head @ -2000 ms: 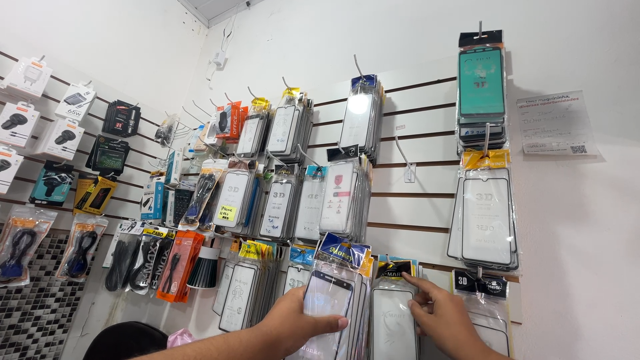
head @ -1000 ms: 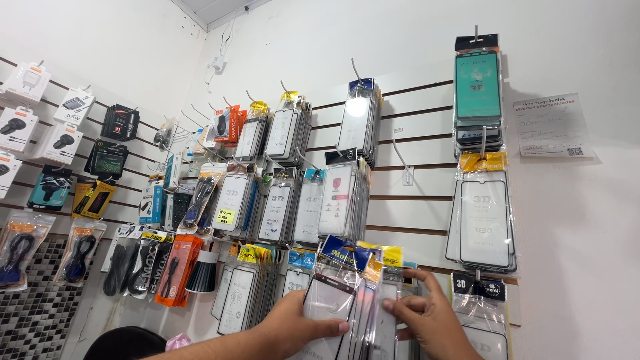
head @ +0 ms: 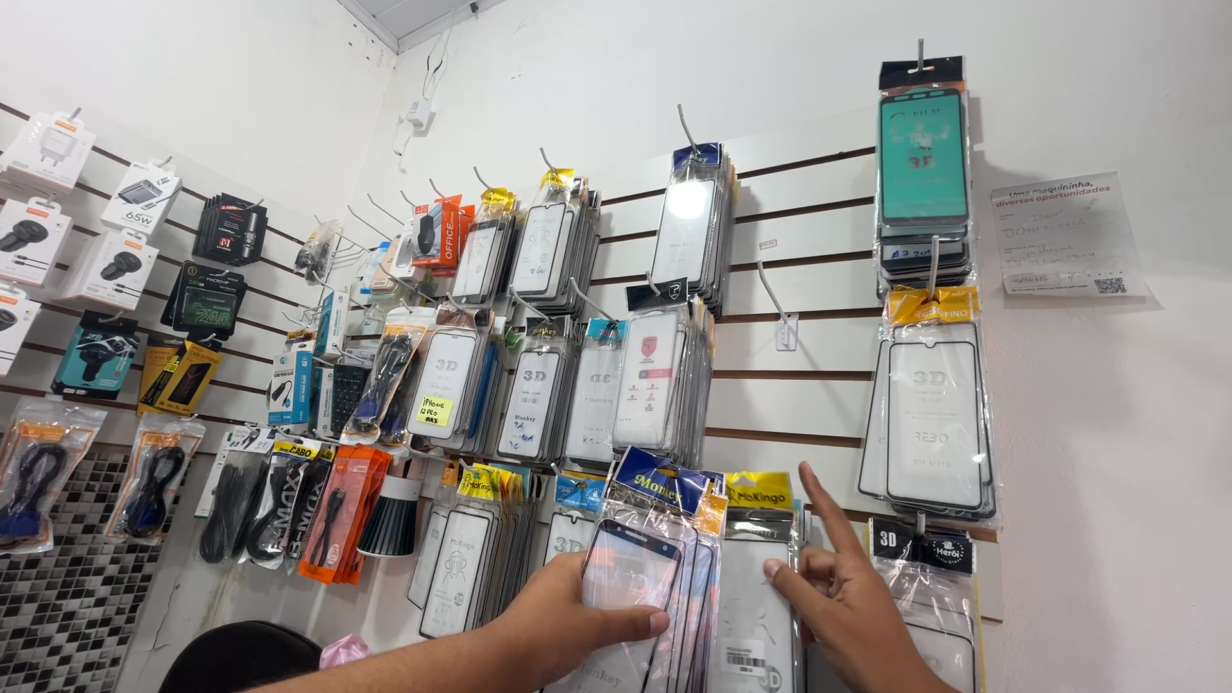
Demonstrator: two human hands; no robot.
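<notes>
My left hand (head: pixel 602 611) holds a fanned stack of screen protectors in clear packets (head: pixel 630 577), its thumb across the front one, which has a blue header. Just right of the stack, a screen protector packet with a yellow header (head: pixel 756 597) stands upright. My right hand (head: pixel 837 587) is at that packet's right edge, thumb against its front and index finger pointing up; whether its other fingers grip the packet is hidden. Behind both hands, more screen protectors (head: pixel 457 573) hang on the slatwall.
An unloaded metal hook (head: pixel 770 289) juts out above my hands. Screen protectors (head: pixel 934 423) hang at the right, below a green-faced one (head: pixel 922 159). Cables (head: pixel 154 476), boxed chargers (head: pixel 58 149) and a black rounded object (head: pixel 241 659) are at the left. A paper notice (head: pixel 1064 236) is on the wall.
One second ago my right hand was pinching a packet beside the held stack; now its index finger is raised and extended. My left hand keeps its hold on the stack.
</notes>
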